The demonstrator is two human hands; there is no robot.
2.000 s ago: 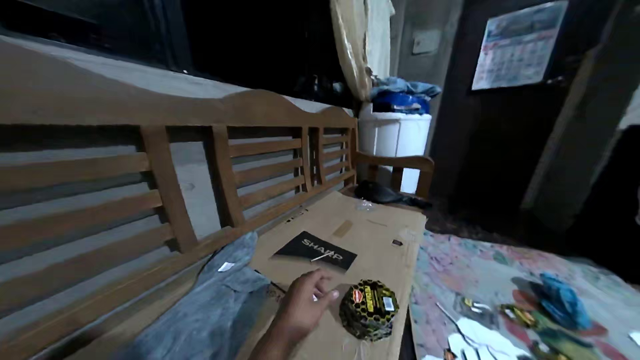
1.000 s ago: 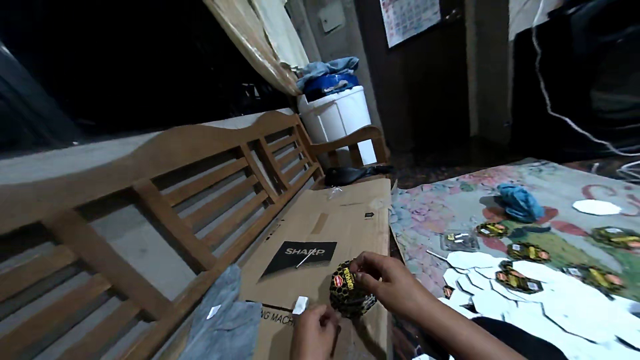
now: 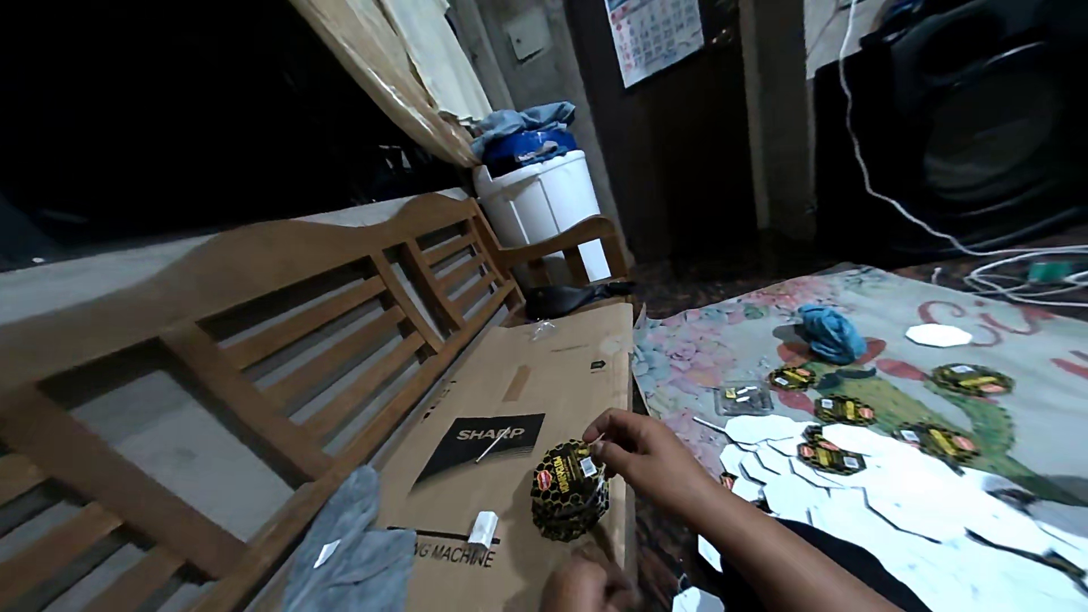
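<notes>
A stack of black and yellow honeycomb-patterned labels rests on the flattened cardboard box. My right hand is at the stack's upper right edge, thumb and forefinger pinched together; whether anything thin is between them is unclear. Below the stack, my left hand is blurred and partly cut off by the bottom edge, so its grip cannot be made out. A small white folded paper lies left of the stack. Farther up, a thin white stick lies across the box's black printed panel.
A wooden bench carries the cardboard and a grey cloth. To the right, a floral sheet holds white paper cutouts, several patterned labels, a clear plastic case and a blue cloth. A white bin stands behind.
The right hand has come in at the label stack since the first frame. The left hand is now lower, below the stack. The small white paper now shows left of the stack. The view has swung right.
</notes>
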